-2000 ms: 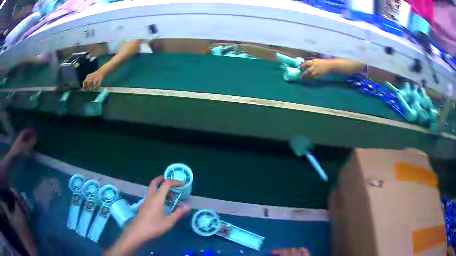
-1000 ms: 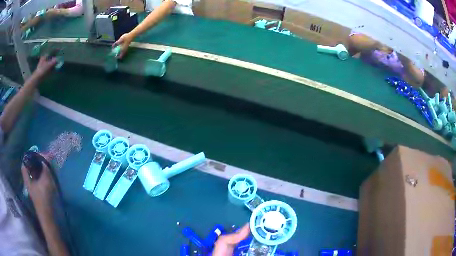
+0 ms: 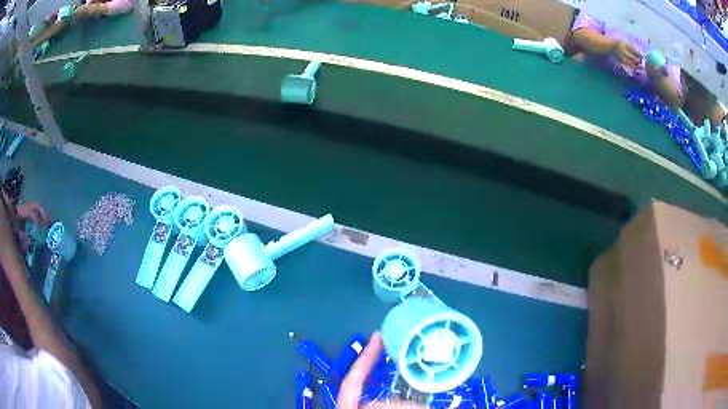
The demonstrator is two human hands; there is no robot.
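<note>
A light-blue fan body (image 3: 437, 347) is held up at the bottom centre, its round spoked head with a pale hub facing me. My left hand (image 3: 361, 379) is cut off by the bottom edge; one digit shows against the left side of the head, and the rest is hidden. The exposed handle part below the head is mostly out of the picture. My right hand is not in view. Bright blue cells (image 3: 551, 380) lie loose on the bench around and behind the held fan. Another open fan body (image 3: 397, 274) lies just behind it, its handle partly covered.
Three open fan halves (image 3: 187, 244) lie side by side at left, beside a fan with a drum head (image 3: 251, 262). Tiny screws (image 3: 106, 222) lie further left, near a neighbour's arm (image 3: 40, 307). A carton (image 3: 631, 311) stands at right. Beyond the rail is the belt (image 3: 319, 168).
The held fan has tilted, so its drum side now shows. The neighbour's hand with the dark tool has moved out of its place by the screws. A fan across the belt has shifted right.
</note>
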